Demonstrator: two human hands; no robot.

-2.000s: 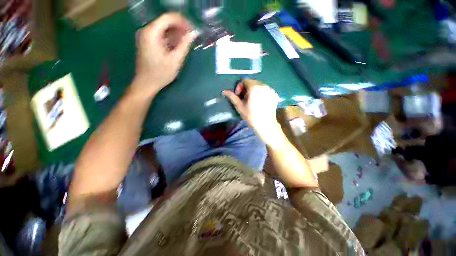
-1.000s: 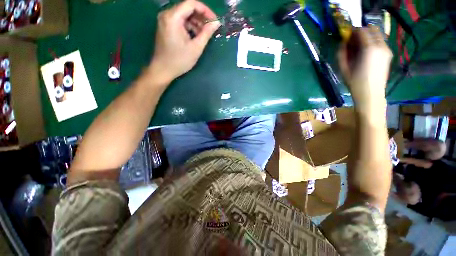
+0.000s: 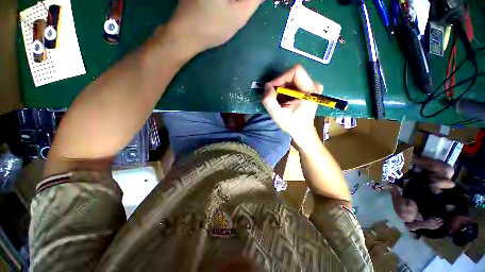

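My right hand (image 3: 292, 101) grips a yellow marker (image 3: 311, 98) with a black end, low over the front of the green bench (image 3: 212, 79). The marker's other end points at a small white piece (image 3: 257, 85) on the bench; whether they touch is unclear. My left hand (image 3: 212, 21) is at the top edge, its fingers cut off by the frame, so I cannot tell what it holds. A white housing (image 3: 334, 40) with a rectangular window lies flat between and beyond my hands. A small pile of dark-red and silver parts (image 3: 282, 2) shows at the top edge.
A white card (image 3: 69, 48) with dark parts with white discs lies left, another such part (image 3: 112, 26) beside it. A hammer handle (image 3: 375, 79), a black corded tool (image 3: 412, 50) and cables lie right. Cardboard boxes (image 3: 361, 141) stand below the bench. Another person (image 3: 431, 202) is at lower right.
My right hand has come back from the tools at the right with the yellow marker in it. The view has shifted, and my left hand now sits at the top edge.
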